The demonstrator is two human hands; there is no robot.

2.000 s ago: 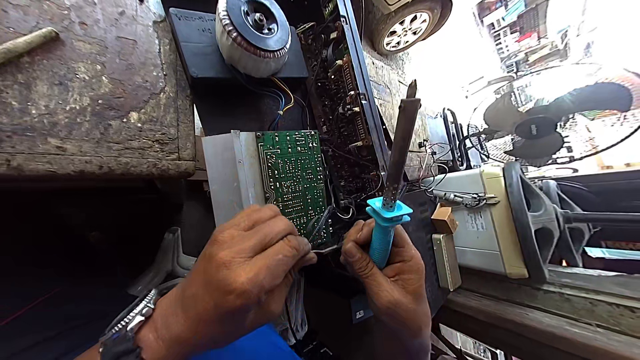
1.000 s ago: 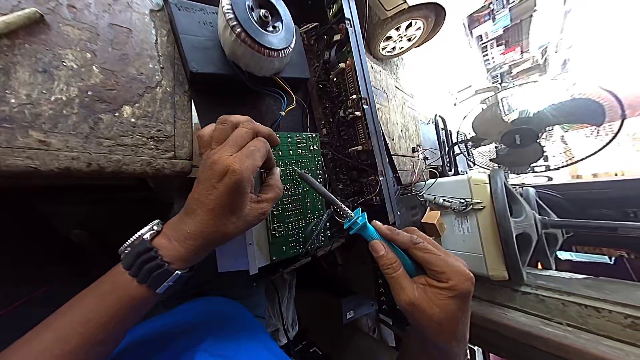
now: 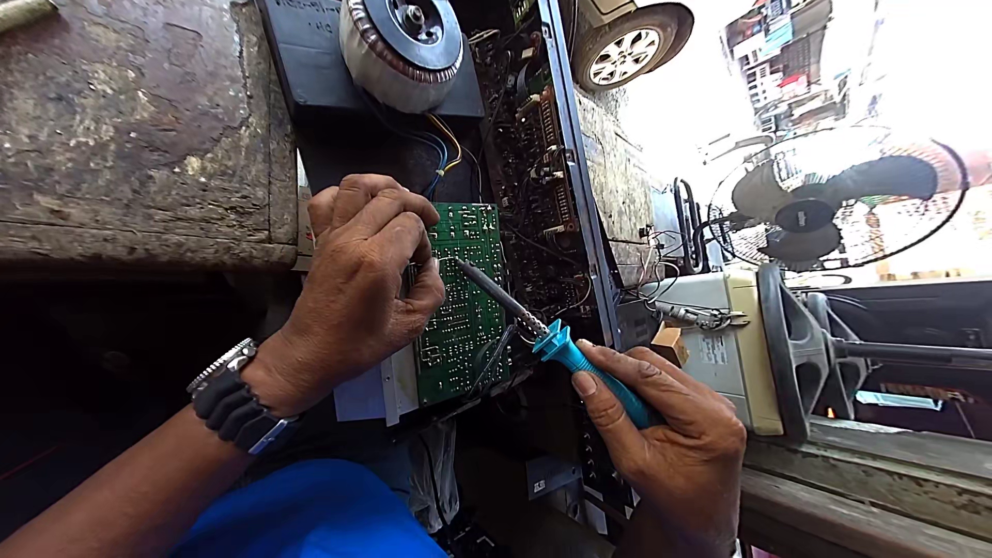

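Observation:
My right hand (image 3: 666, 434) grips the blue handle of a soldering iron (image 3: 597, 368), whose dark barrel points up and left. Its tip is over the solder side of a green circuit board (image 3: 465, 333), just right of my left fingers. My left hand (image 3: 364, 271) is above the board's left part, thumb and fingertips pinched together; whether something thin is between them cannot be told. A metal plate (image 3: 399, 384) lies along the board's lower left edge. Dark wires (image 3: 490, 360) cross the board's lower right part.
A toroidal transformer (image 3: 411, 54) sits on a black box (image 3: 310, 74) above the board. An open equipment chassis (image 3: 573, 155) with dense components runs along the board's right. A worn wooden bench (image 3: 132, 139) is at left. Pliers (image 3: 697, 315), a beige case (image 3: 744, 356) and a fan (image 3: 806, 213) stand at right.
My left hand has moved up from the board's lower edge to its upper left. The soldering iron, upright two seconds ago, has tilted left, with its tip now over the board.

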